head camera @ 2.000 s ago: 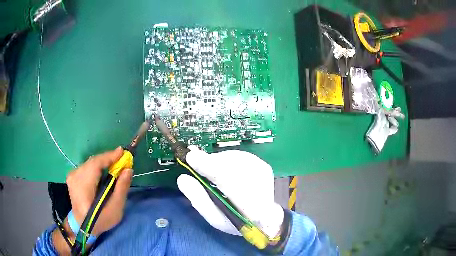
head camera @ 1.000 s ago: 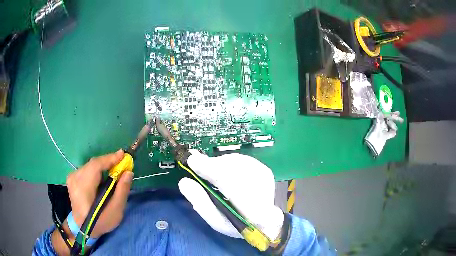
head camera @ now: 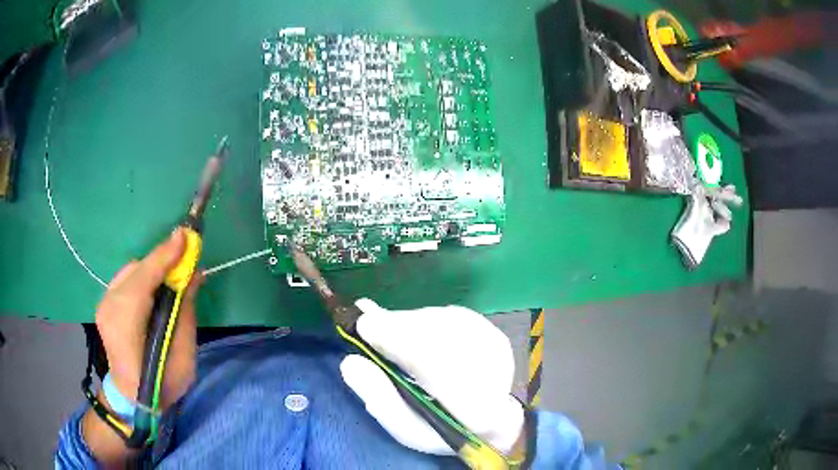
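A green circuit board (head camera: pixel 386 138) lies on the green mat, its upper face crowded with tiny silver-white parts. My bare left hand (head camera: pixel 147 317) holds a black-and-yellow soldering iron (head camera: pixel 165 330), its tip pointing up over the mat left of the board. Thin solder wire (head camera: pixel 237 262) also passes through my left hand, its end at the board's lower left edge. My white-gloved right hand (head camera: pixel 441 372) holds a second soldering iron (head camera: pixel 317 280), its tip at the board's lower left part. Whether the tip touches the board, I cannot tell.
A black iron stand (head camera: pixel 562 101) with a yellow sponge (head camera: pixel 604 147) stands at the right, beside a crinkled clear bag (head camera: pixel 663 151), a green-and-white ring (head camera: pixel 707 158) and a crumpled glove (head camera: pixel 700 225). A solder spool (head camera: pixel 84 14) is at the upper left.
My left hand has moved left, its iron swung away from the board. The solder wire end has come up to the board's edge. The right iron's tip has moved slightly down, and the view has shifted slightly.
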